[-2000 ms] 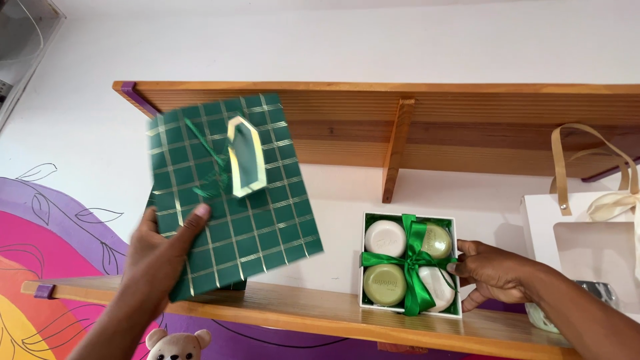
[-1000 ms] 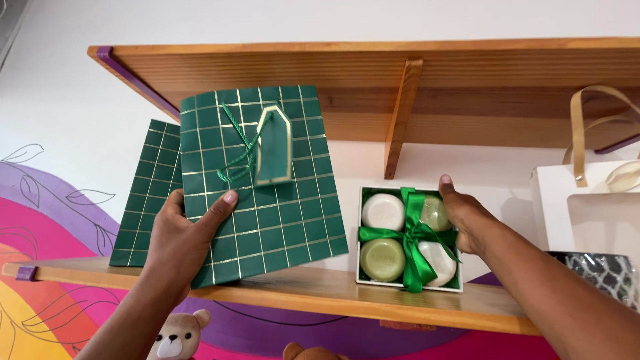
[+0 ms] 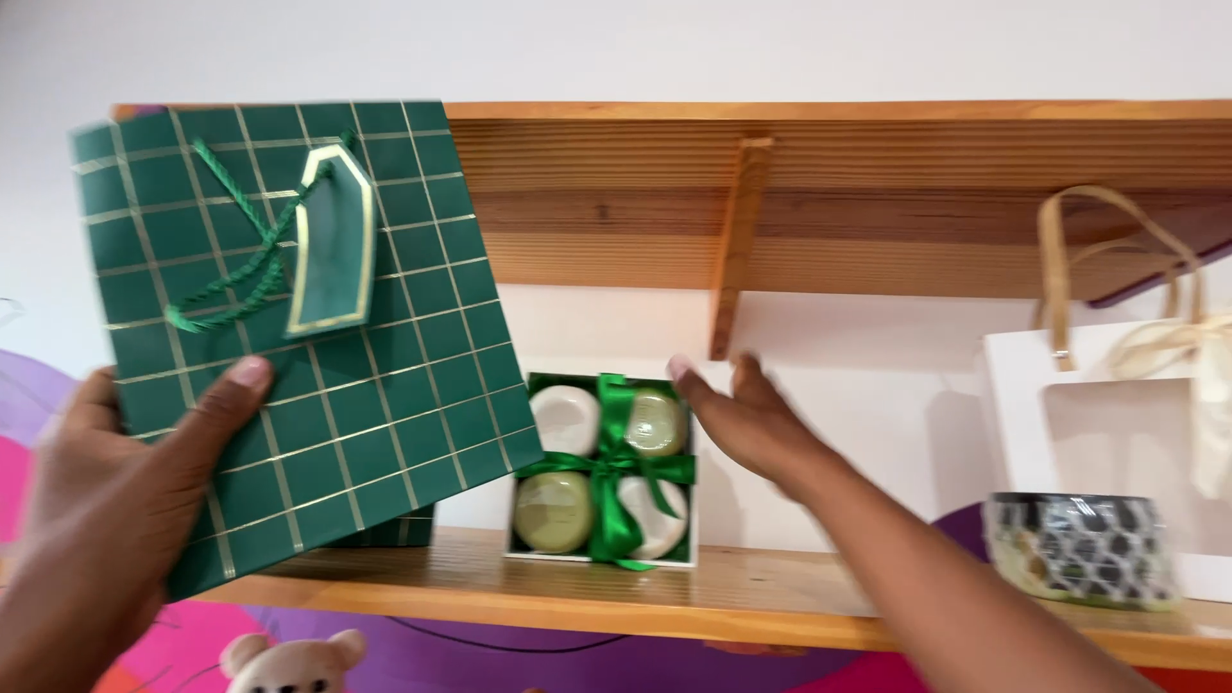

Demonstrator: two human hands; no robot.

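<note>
My left hand (image 3: pixel 144 481) grips a dark green gift bag (image 3: pixel 414 385) with a gold grid, its thumb on the front and the other fingers behind. A green cord handle (image 3: pixel 241 279) and a gold-edged tag (image 3: pixel 334 250) hang on the bag's face. Right of it, a white-edged gift box (image 3: pixel 602 558) stands upright on the wooden shelf, holding white and green round soaps (image 3: pixel 553 512) tied with a green satin ribbon (image 3: pixel 612 468). My right hand (image 3: pixel 751 419), fingers apart and holding nothing, is beside the box's upper right corner.
The lower shelf (image 3: pixel 780 587) runs below an upper wooden shelf (image 3: pixel 597 207) with a bracket (image 3: pixel 739 250). At the right stand a white windowed gift bag (image 3: pixel 1020 414) and a wrapped patterned item (image 3: pixel 1083 549). Another green checked item (image 3: pixel 409 529) is partly hidden. A plush bear (image 3: pixel 294 664) sits below.
My right hand, at the box's right side earlier, has come away from it. The green bag, still in my left hand, now covers most of the similar green one behind it.
</note>
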